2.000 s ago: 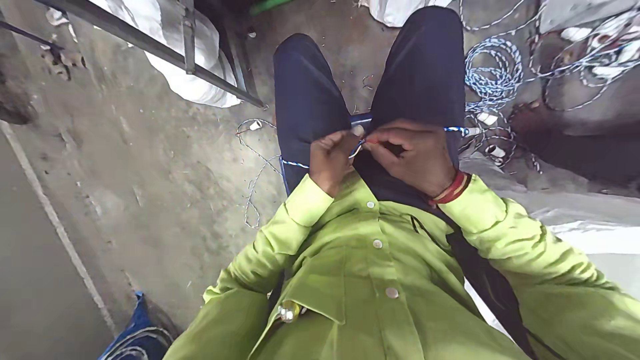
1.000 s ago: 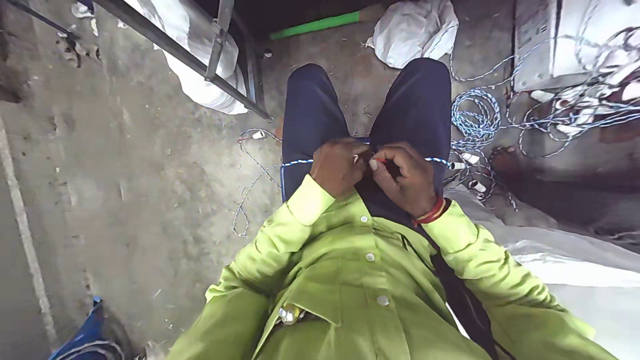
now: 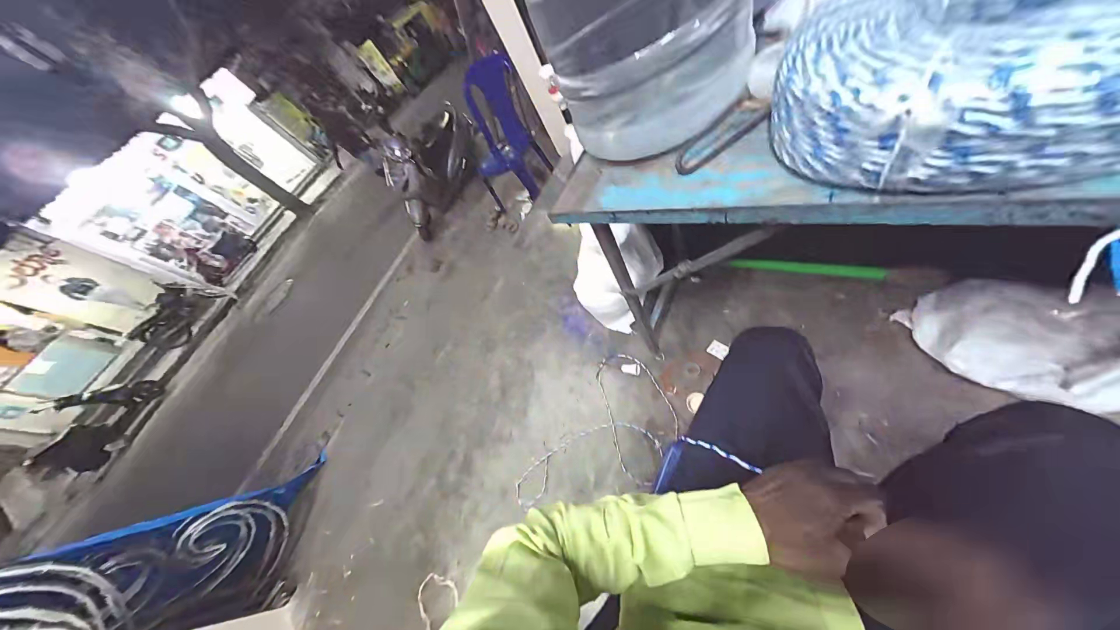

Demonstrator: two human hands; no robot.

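My left hand (image 3: 809, 516) lies over my lap between the dark trouser legs, closed on a blue-and-white braided cord (image 3: 722, 453) that crosses the thigh and trails to the floor. My right hand (image 3: 941, 577) is a blurred shape at the bottom right, close against the left one; its fingers and anything in them cannot be made out. The loose part of the cord loops on the concrete floor beside my leg, near a small white piece (image 3: 630, 369).
Ahead stands a worn blue table (image 3: 665, 210) with metal legs, bearing a clear plastic container (image 3: 647, 79) and a large bundle of blue-and-white cord (image 3: 945, 114). White sacks (image 3: 1006, 341) lie below. A blue chair (image 3: 499, 114) and a motorbike (image 3: 429, 166) stand by the road.
The view has swung far up and to the left, bringing the table and street into sight. The hands remain together over the lap.
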